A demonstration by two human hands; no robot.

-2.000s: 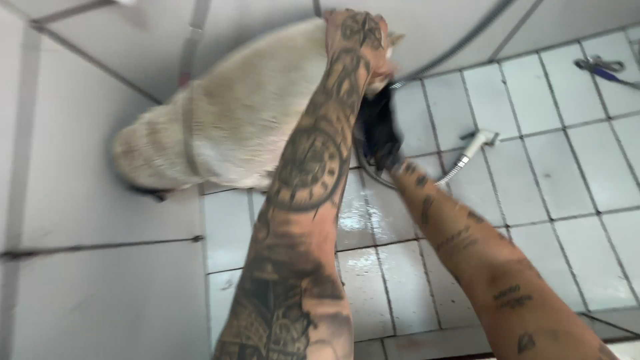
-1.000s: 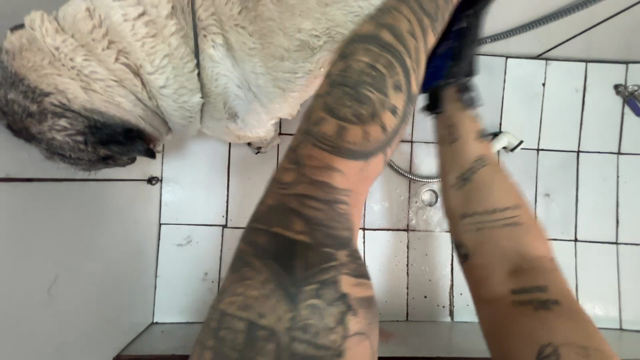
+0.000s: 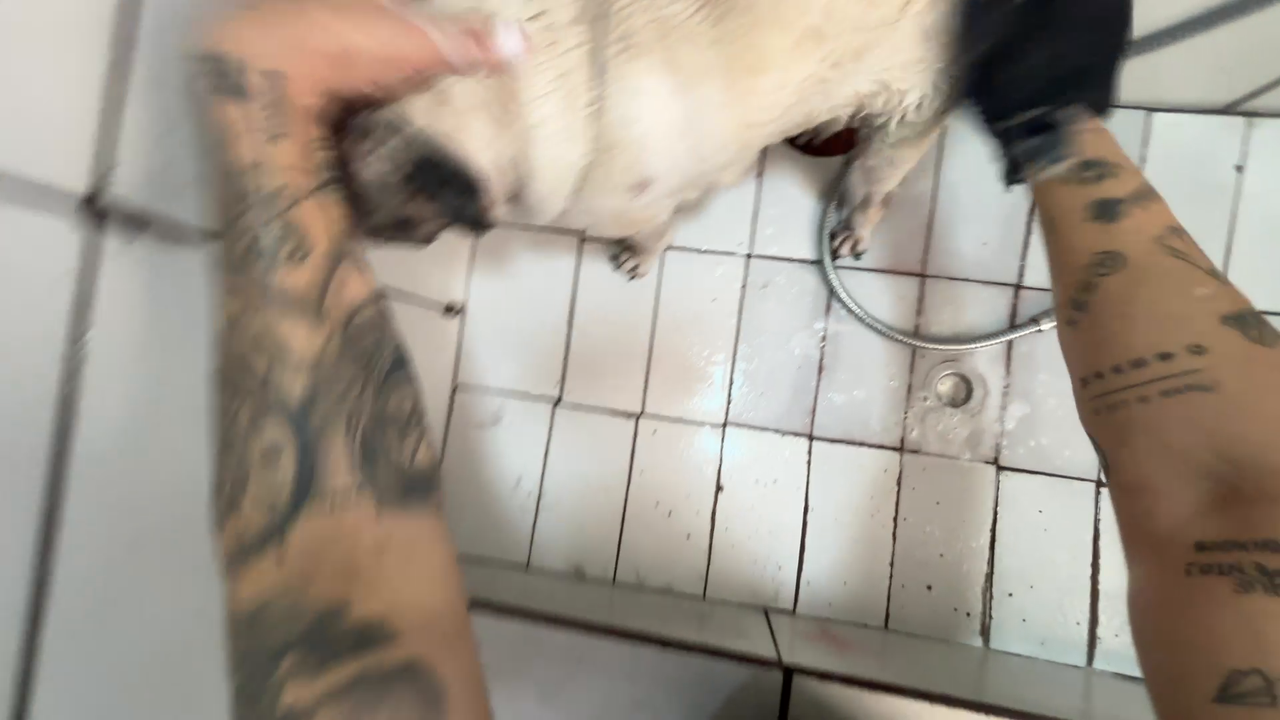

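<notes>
A wet, light-furred dog (image 3: 640, 110) with a dark muzzle stands in a tiled tub, its head at the left. My bare left hand (image 3: 400, 45) lies at the dog's head and neck, blurred, and I cannot tell how its fingers close. On my right hand (image 3: 1045, 60) is a dark glove; it is beside the dog's rear at the top right, its fingers not clearly shown. A thin dark strap or cord (image 3: 598, 60) runs around the dog's neck area. Beneath the dog's belly, a dark red thing (image 3: 828, 140) shows in part.
A metal shower hose (image 3: 905, 338) curves over the white floor tiles near a round drain (image 3: 951, 388); my right forearm hides its end. The tub's front ledge (image 3: 640, 600) crosses the bottom. Tiled wall (image 3: 150, 400) rises at the left.
My left hand has moved from the dog's far end, where it was two seconds ago, leftward to its head. The gloved right hand is now beside the dog's rear. The view has shifted.
</notes>
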